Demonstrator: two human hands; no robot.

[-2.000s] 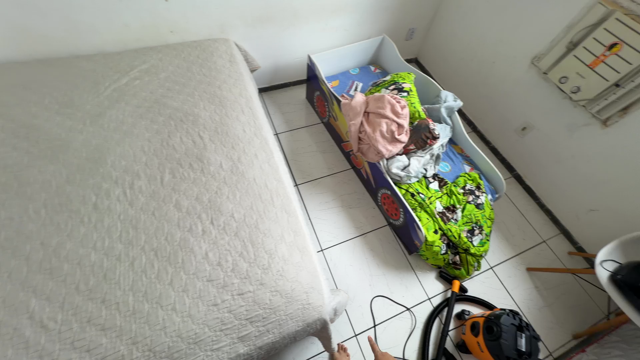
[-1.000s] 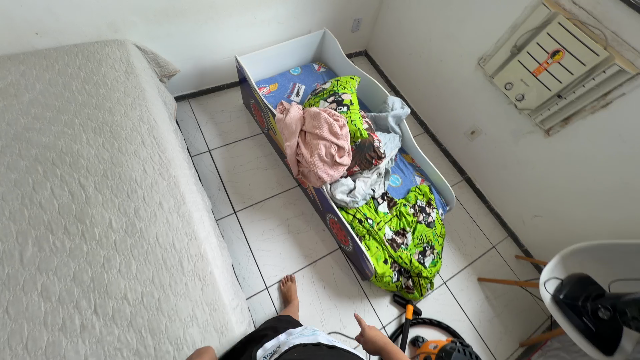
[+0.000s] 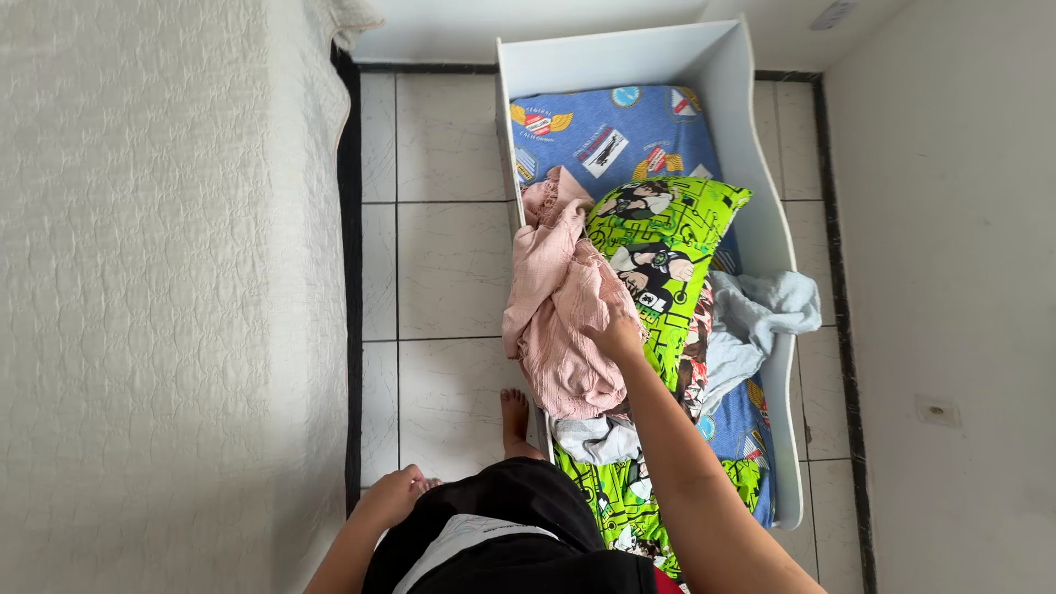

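My right hand touches the crumpled pink blanket on a child's bed; whether its fingers grip the cloth is unclear. Just right of that hand lies a bright green pillow with printed cartoon figures. Grey-blue cloth hangs over the bed's right side panel. A light grey cloth and a green printed cover lie nearer my body, on the blue patterned mattress sheet. Beside my black shorts, my left hand hangs with curled fingers, nothing visible in it.
A large bed with a pale quilted cover takes up the left side. White floor tiles run between the two beds, with my bare foot on them. A wall with a socket stands at the right.
My right hand has moved from near the vacuum cleaner onto the pink blanket. I have come closer to the child's bed, and the view has shifted strongly; the vacuum cleaner is out of view.
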